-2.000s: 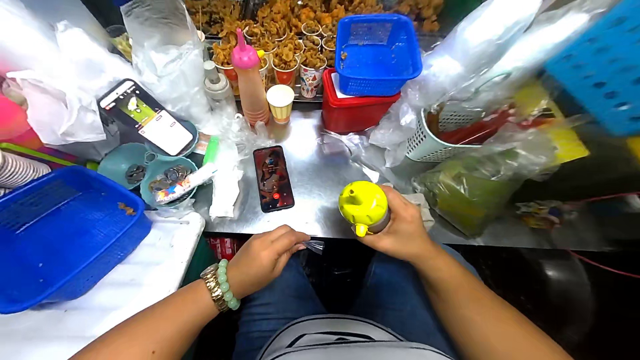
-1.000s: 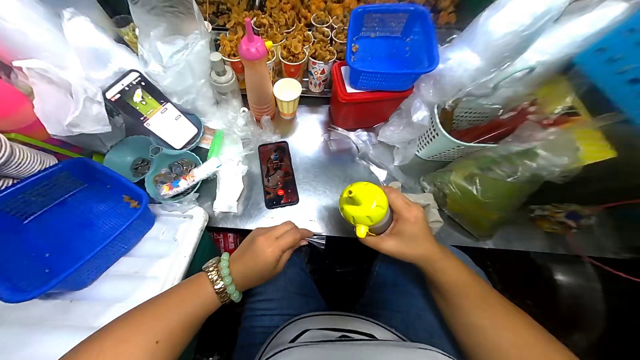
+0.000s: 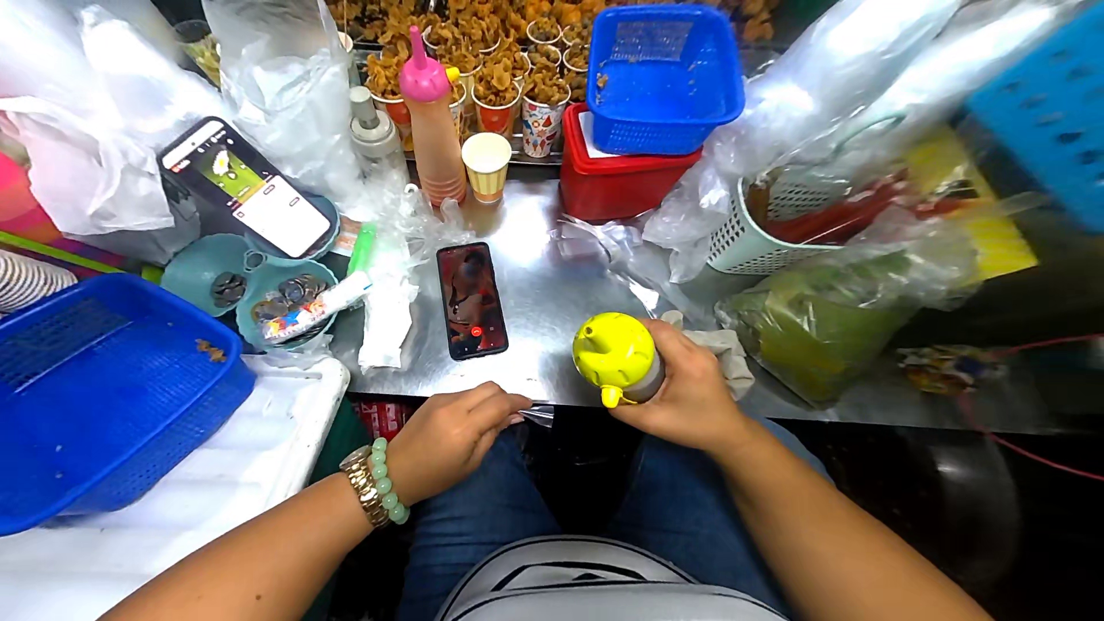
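Observation:
My right hand (image 3: 690, 388) is wrapped around a squeeze bottle with a yellow lid (image 3: 614, 352), upright at the front edge of the metal counter (image 3: 535, 285). Between the thumb and fingers of my left hand (image 3: 466, 435) is the edge of a clear plastic bag (image 3: 538, 415), at the counter's edge above my lap. A smartphone (image 3: 473, 300) lies face up between and beyond the hands. Beside my right hand is a crumpled cloth (image 3: 730, 360). A tall bottle with a pink cap (image 3: 435, 129) and a paper cup (image 3: 486, 166) stand farther back.
Paper cups of fried food (image 3: 497, 97) line the back. A blue basket (image 3: 664, 129) sits on a red container (image 3: 617, 183). Left are teal bowls with coins (image 3: 250, 319), a second phone (image 3: 250, 185) and a blue basin (image 3: 112, 483). Right are a pale perforated basket (image 3: 750, 241) and plastic bags (image 3: 828, 319).

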